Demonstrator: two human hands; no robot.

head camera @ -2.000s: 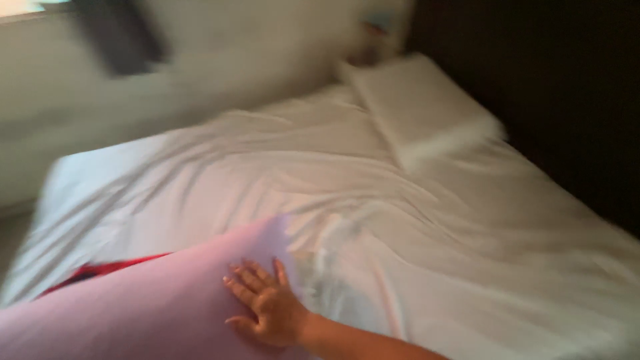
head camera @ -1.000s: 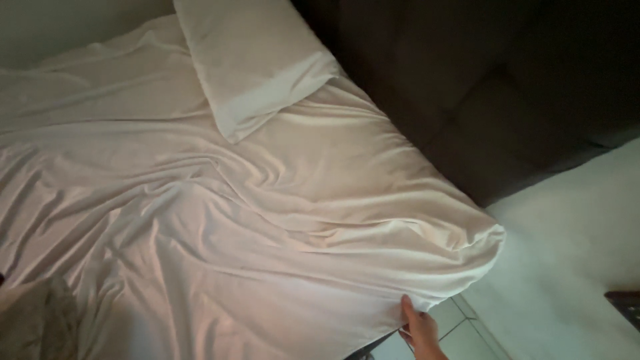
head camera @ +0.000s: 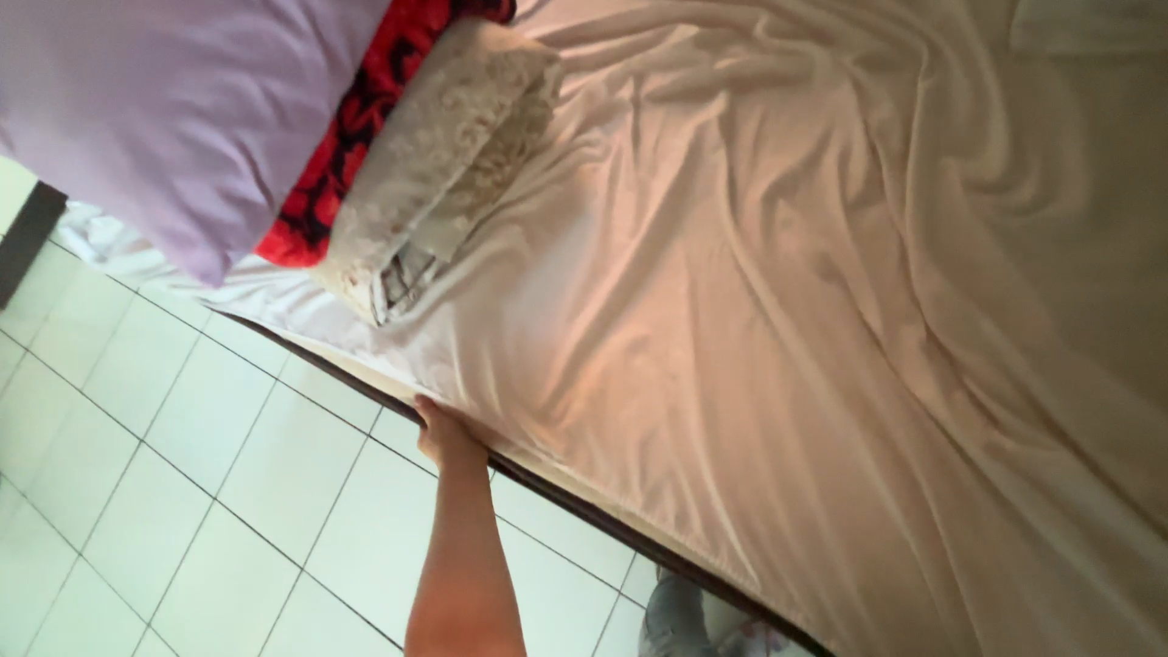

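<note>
My left hand [head camera: 449,436] is at the near side of the bed, by the dark bed frame edge [head camera: 584,513]. It touches the lower edge of the pale, wrinkled bedsheet [head camera: 657,365]. One digit shows at the hem; the other fingers are mostly hidden at the mattress side, so a grip cannot be made out. Above the hand, on the sheet, rests a folded beige patterned cloth [head camera: 429,155]. Beside it lie a red and black patterned blanket [head camera: 342,169] and a lilac pillow [head camera: 210,119]. My right hand is out of view.
White floor tiles [head camera: 228,456] with dark joints run along the bed's lower left side. Part of a leg in grey-blue clothing [head camera: 673,620] shows below the frame. A pale item, perhaps the pillow, lies on the sheet at the upper right [head camera: 1086,27].
The view has swung from the headboard side to the bed's edge with the folded bedding. The hand in view is now at a different stretch of that edge.
</note>
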